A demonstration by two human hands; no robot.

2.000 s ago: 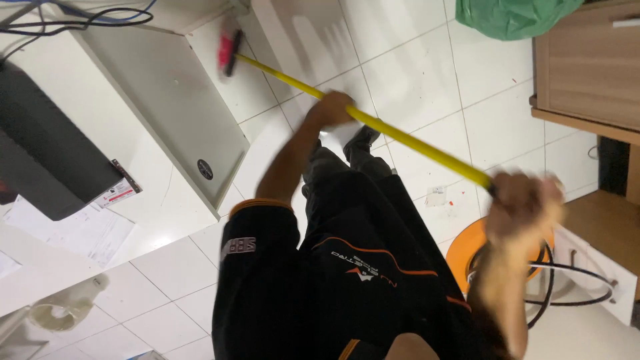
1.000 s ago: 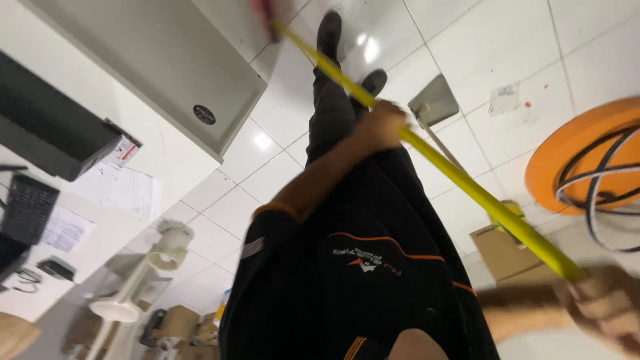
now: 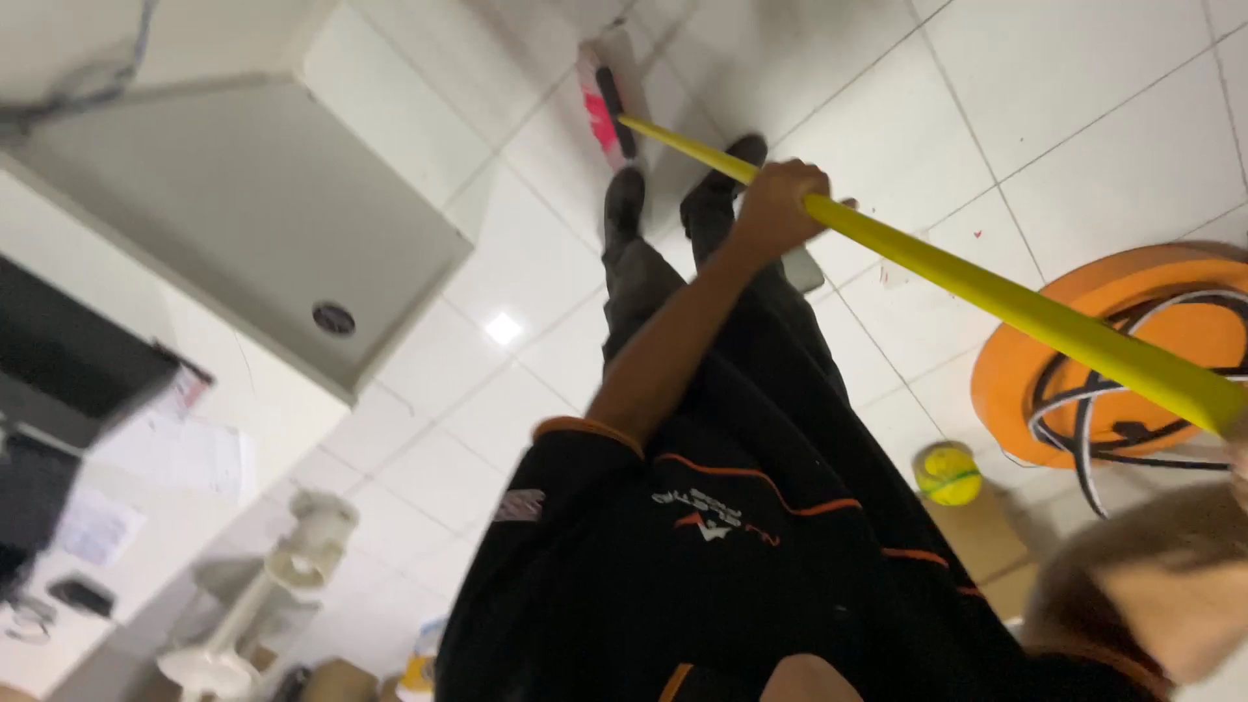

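A broom's yellow handle (image 3: pixel 985 288) runs slantwise from the upper middle to the right edge. My left hand (image 3: pixel 783 207) is closed around its lower part, above my shoes. The broom head (image 3: pixel 609 112), dark on top with pink and pale bristles, rests on the tiled floor just beyond one shoe. At the right edge my right hand (image 3: pixel 1236 439) shows only in part, against the handle's upper end; its fingers are mostly out of frame and the forearm is blurred.
An orange round object (image 3: pixel 1004 361) with coiled cables lies on the floor at right, near a yellow ball-like thing (image 3: pixel 948 475) and cardboard (image 3: pixel 980 536). A white desk (image 3: pixel 283 429) with a grey panel (image 3: pixel 244 214) stands at left. Behind my leg is a greyish dustpan-like piece (image 3: pixel 802 270).
The broom head, at the top edge one second ago, is now fully in view beside my shoe. My right hand has gone mostly out of frame at the right. The view has shifted.
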